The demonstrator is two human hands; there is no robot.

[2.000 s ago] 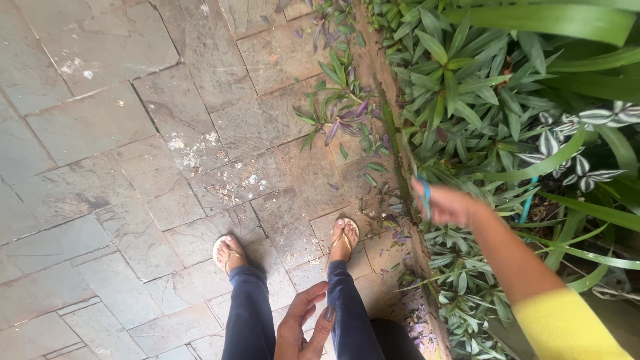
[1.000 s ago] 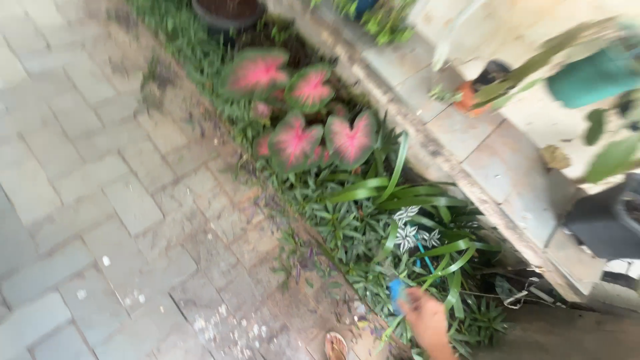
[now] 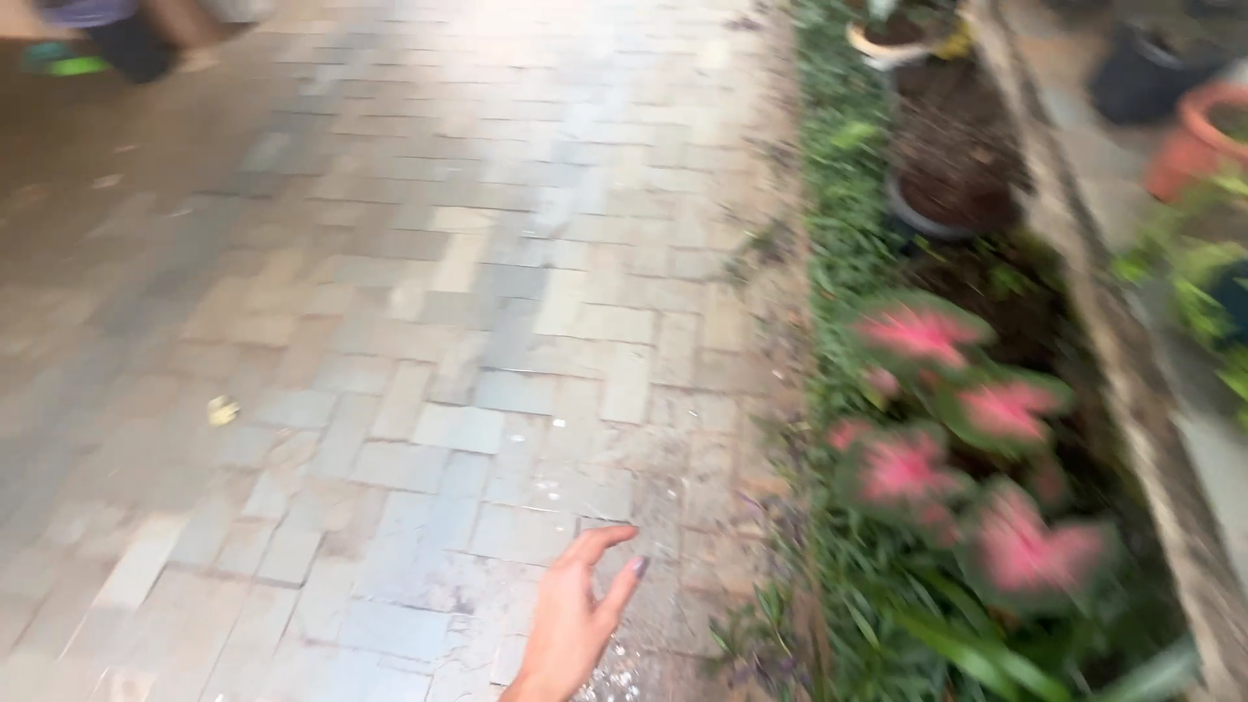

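Observation:
My left hand reaches in from the bottom middle over the stone paving. Its thumb and forefinger are apart and curved, and nothing is between them. To its right runs the planted bed, where caladiums with pink and green leaves grow beside low green ground cover. My right hand is outside the view. The picture is blurred in places.
A raised ledge borders the bed on the right, with an orange pot and a black pot beyond it. A round planter of soil stands in the bed. A pale yellowish scrap lies on the paving at left.
The view has swung up and along the path. My right hand, which held a blue object over the bed in the earlier frames, has left the view. My left hand shows again.

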